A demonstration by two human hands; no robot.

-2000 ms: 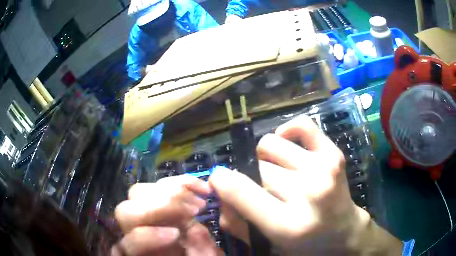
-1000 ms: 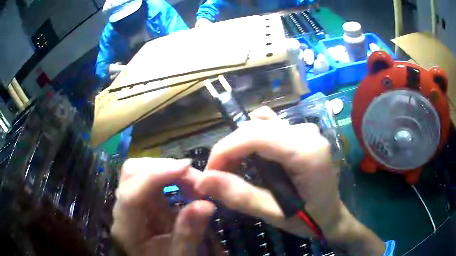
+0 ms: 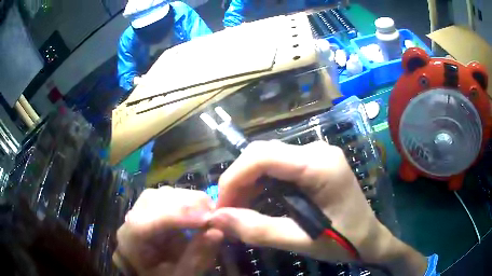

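Note:
My right hand point(image 3: 302, 199) holds a black two-pin test probe point(image 3: 308, 214), its two pale metal prongs pointing up and left and its red lead trailing back along the wrist. My left hand point(image 3: 164, 229) is at the lower left, its fingertips meeting my right thumb and fingertips. Anything pinched between the fingertips is too small and hidden to tell. Both hands are above a clear blister tray point(image 3: 360, 116) with rows of small black electronic units point(image 3: 337, 129). A blue glow shows just behind the fingertips.
Stacked clear trays point(image 3: 65, 172) stand at the left. Cardboard sheets point(image 3: 216, 59) lie behind the tray. An orange-red bear-shaped fan point(image 3: 442, 129) stands at the right. Blue bins point(image 3: 372, 70) with a white bottle point(image 3: 387, 38) are at the rear. A person in blue point(image 3: 162, 38) is across the bench.
The probe, first upright in my right hand, now tilts up-left, with its red lead in sight. Both hands stay close together over the tray. The view has shifted slightly.

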